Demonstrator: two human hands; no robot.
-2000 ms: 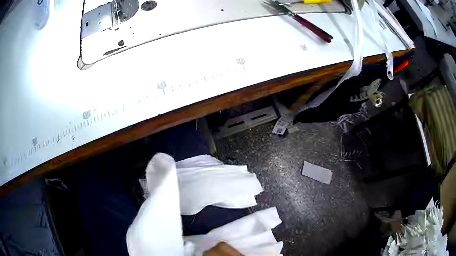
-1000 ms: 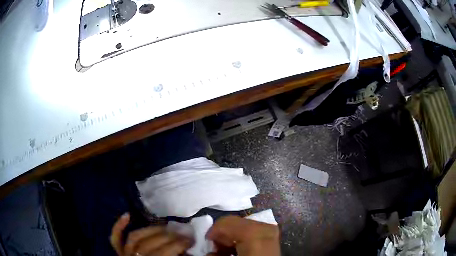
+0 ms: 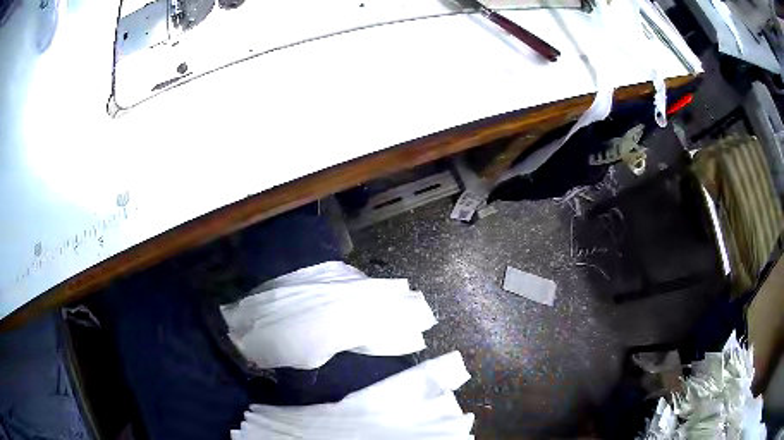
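A fanned far stack of white cut pieces (image 3: 331, 316) lies on my dark-clothed thigh, below the table edge. A near stack of white cut pieces (image 3: 370, 407) lies closer to me and is cut off by the bottom edge of the picture. A strip of dark cloth shows between the two stacks. Neither of my hands is in view.
The white table (image 3: 284, 112) has a brown wooden edge. The sewing machine bed (image 3: 142, 64) and a dark red handled tool (image 3: 520, 34) are on it. A white strip (image 3: 593, 112) hangs over the edge. A spiky white heap (image 3: 718, 400) is lower right. A pale rectangle (image 3: 529, 286) lies on the floor.
Both hands, which were working a white piece at the bottom a second ago, have left the picture. The near stack now shows uncovered. The view has shifted slightly.
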